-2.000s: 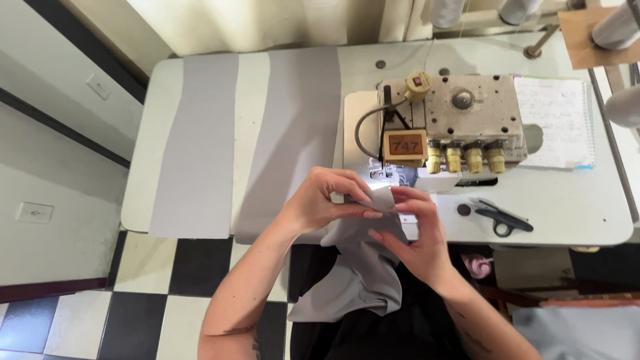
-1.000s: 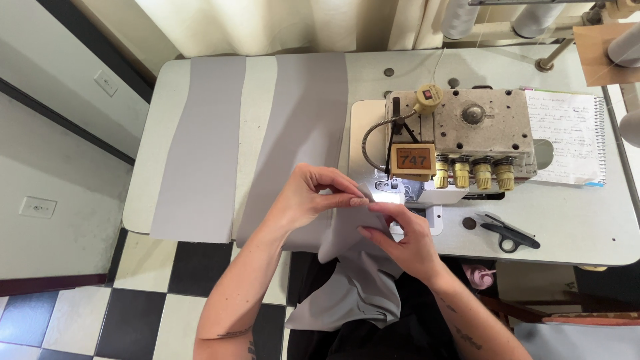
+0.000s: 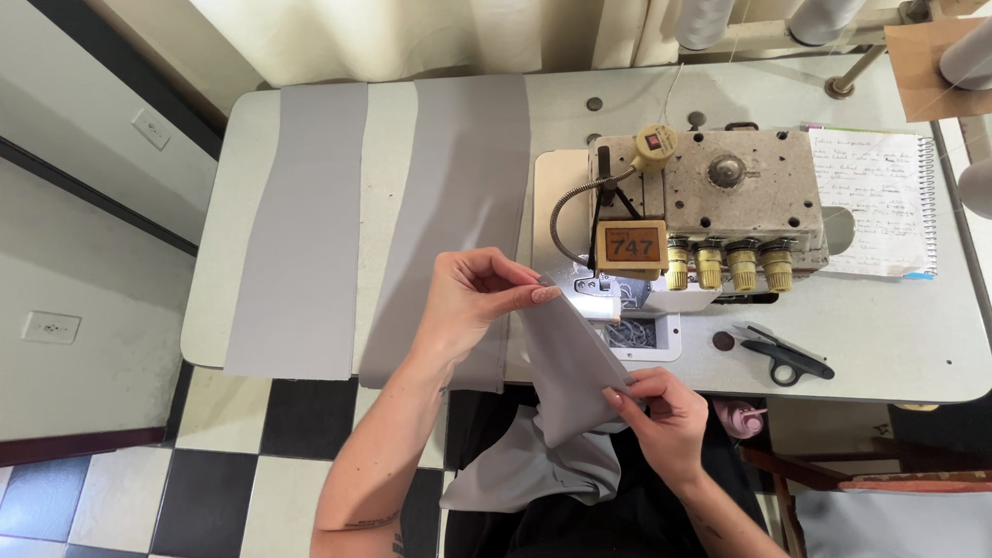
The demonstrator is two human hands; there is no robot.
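Observation:
A piece of grey fabric [image 3: 570,360] is stretched between my hands in front of the overlock sewing machine [image 3: 728,186]. My left hand [image 3: 484,298] pinches its upper end between thumb and fingers, just left of the lit presser foot [image 3: 595,287]. Lower and to the right, my right hand [image 3: 659,411] pinches the same edge. The rest of the fabric hangs down and lies in folds on my lap. Two more grey fabric pieces, a narrower one [image 3: 306,232] and a wider one [image 3: 457,209], lie flat on the table to the left.
Black thread snips [image 3: 788,360] lie right of the machine, beside a dark round disc [image 3: 723,341]. A spiral notebook [image 3: 876,201] with handwriting is behind them. Thread cones [image 3: 704,23] stand at the back right. The table's front edge [image 3: 876,397] runs near my lap.
My right hand has moved down and to the right along the fabric, away from my left hand. The edge between them is now drawn out; before, both hands were close together.

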